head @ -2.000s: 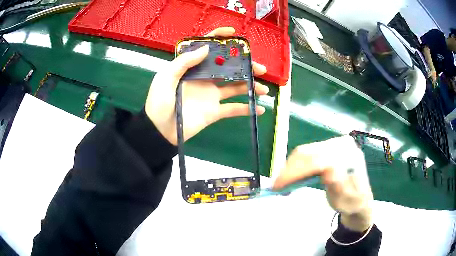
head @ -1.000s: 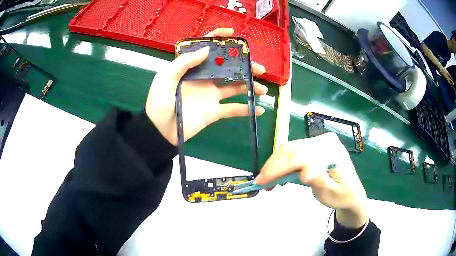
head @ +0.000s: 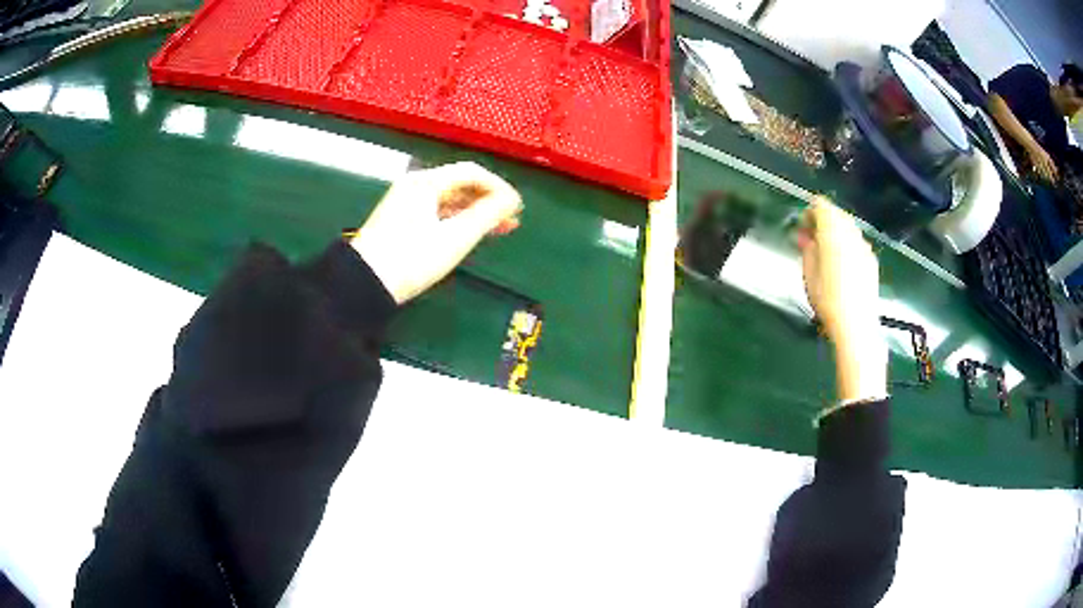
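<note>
My left hand (head: 437, 226) is above the green surface with its fingers curled together; nothing shows in it. A phone middle frame lies below it, partly hidden by hand and sleeve, its orange-gold end (head: 520, 347) facing right. My right hand (head: 843, 279) is blurred, raised at the right over another middle frame, whose dark plate end (head: 715, 235) is blurred too. I cannot tell whether the right hand grips this frame or the tweezers.
A red parts tray (head: 499, 101) lies behind the hands. A yellowish-white strip (head: 652, 321) crosses the green surface between them. A white sheet (head: 523, 499) covers the near side. More frames (head: 985, 387) lie at the right. A round dark-rimmed object (head: 903, 125) and a person (head: 1031, 113) are upper right.
The middle frame is out of my left hand, and one now lies below that hand. My right hand has moved up and right. The far-left frame has shifted further left.
</note>
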